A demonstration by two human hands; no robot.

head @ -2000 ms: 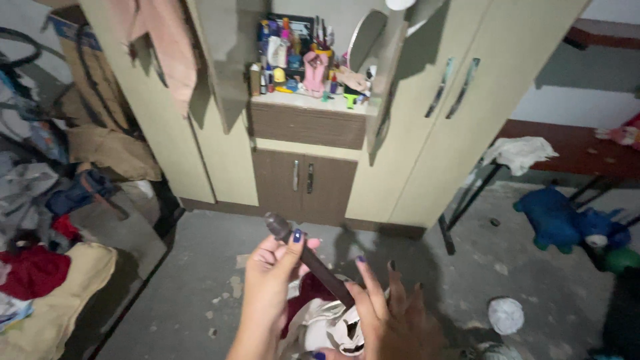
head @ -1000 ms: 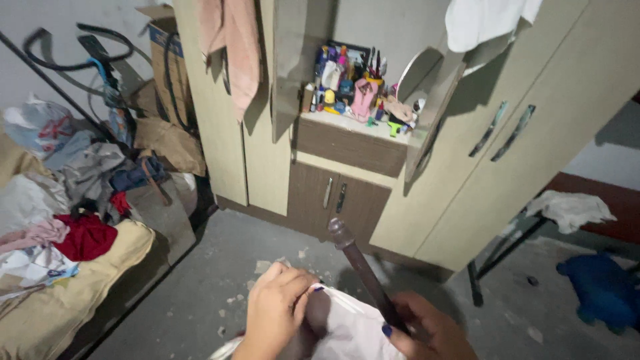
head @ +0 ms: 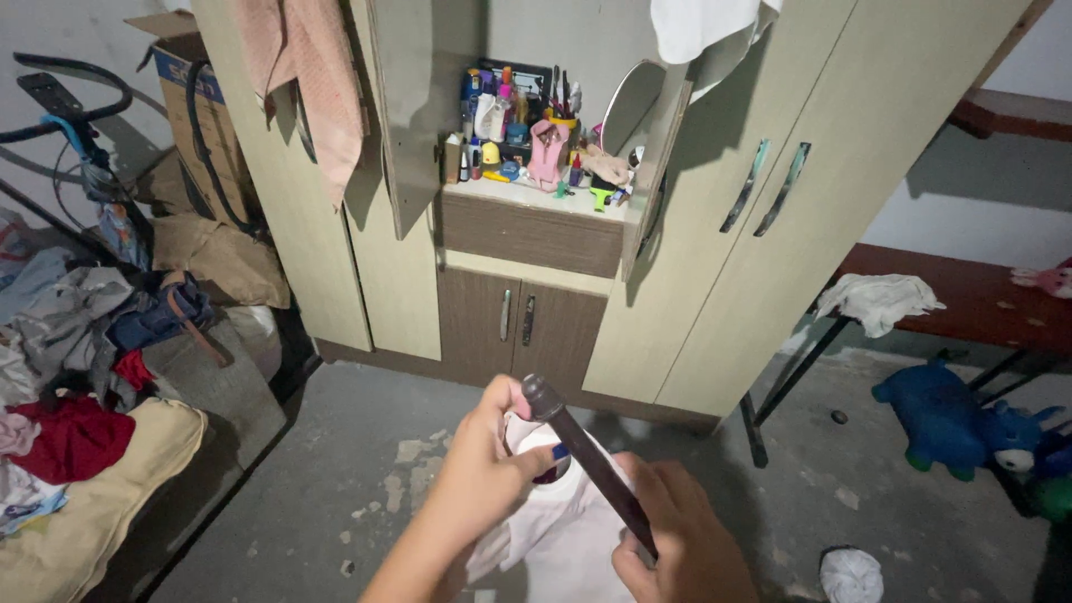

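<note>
My left hand (head: 494,461) pinches the edge of a pale pink garment (head: 557,536) at its opening, thumb with blue nail polish on top. A dark brown rod (head: 599,473) with a ridged, rounded end slants across the garment, its tip beside my left fingers. My right hand (head: 682,532) is closed around the rod's lower part, near the garment's right edge. Dark red shows inside the opening. The lower end of the rod is hidden by my right hand.
Ahead stands a wardrobe (head: 519,226) with toiletries on its shelf and a pink towel (head: 310,84) hanging left. Clothes (head: 75,435) are heaped at left. A bench (head: 988,293), a blue plush toy (head: 930,414) and a white bundle (head: 851,576) on the floor are at right.
Two seconds ago my left fingers were on the rod near its ridged end; now they hold the garment's edge. The rod remains in my right hand and more of the garment shows.
</note>
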